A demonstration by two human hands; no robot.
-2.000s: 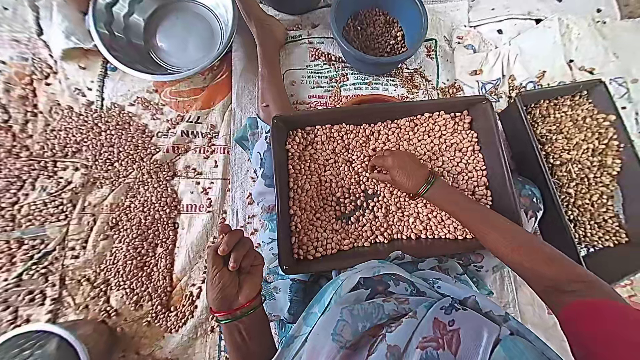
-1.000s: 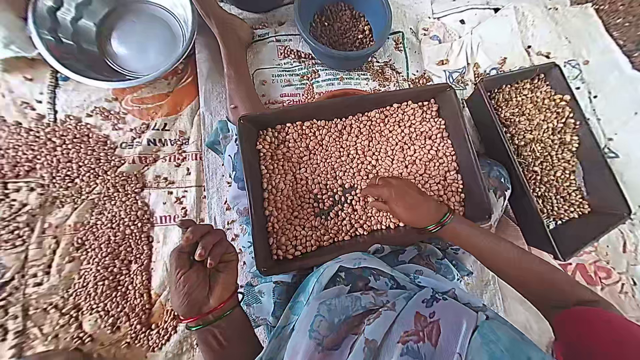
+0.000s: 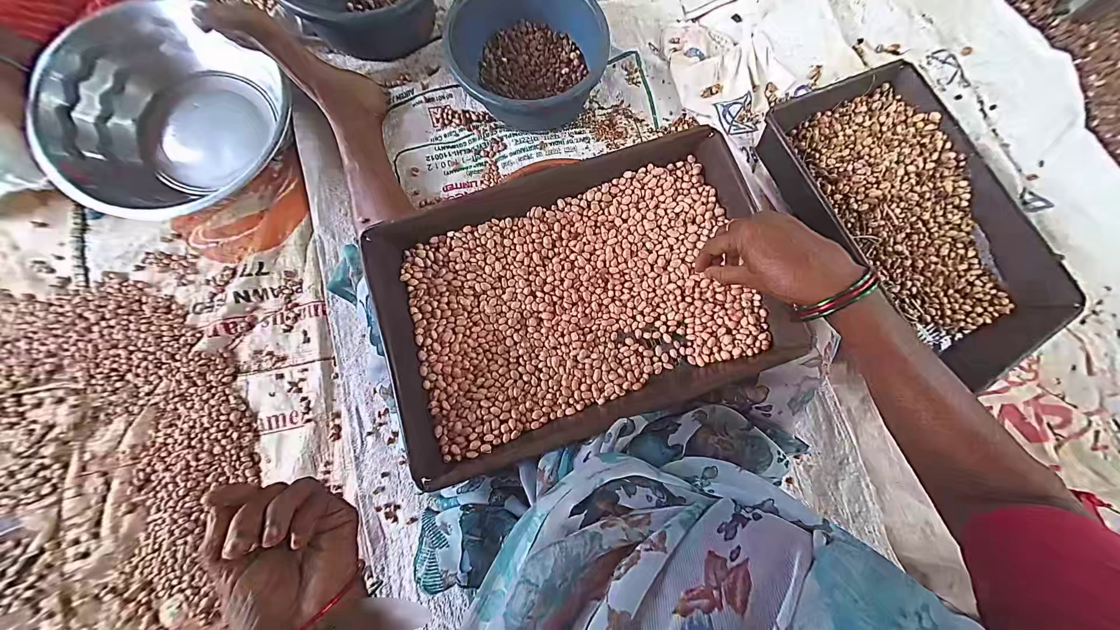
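A dark rectangular tray (image 3: 389,350) rests at my lap, filled with a layer of pale pinkish shelled nuts or beans (image 3: 560,297). Over the tray's right part is my right hand (image 3: 779,258), fingers bent and fingertips close together at the nuts; whether a nut is between them cannot be told. My left hand (image 3: 284,547) is at the lower left, palm up with curled fingers, near a heap of similar nuts (image 3: 157,385) on printed sacking. Whatever its fingers may cover is hidden. A small dark patch shows among the nuts near the tray's lower right edge.
A second dark tray (image 3: 1037,297) of browner pieces stands at the right. Beyond the main tray are a blue bowl (image 3: 534,109) with dark brown pieces and another blue bowl (image 3: 385,31). A steel basin (image 3: 210,131) is at the upper left, beside a bare foot and leg (image 3: 350,114).
My right hand has moved from the middle of the tray to its right part. My left hand stays curled, now lower beside the tray. The view has shifted and turned somewhat.
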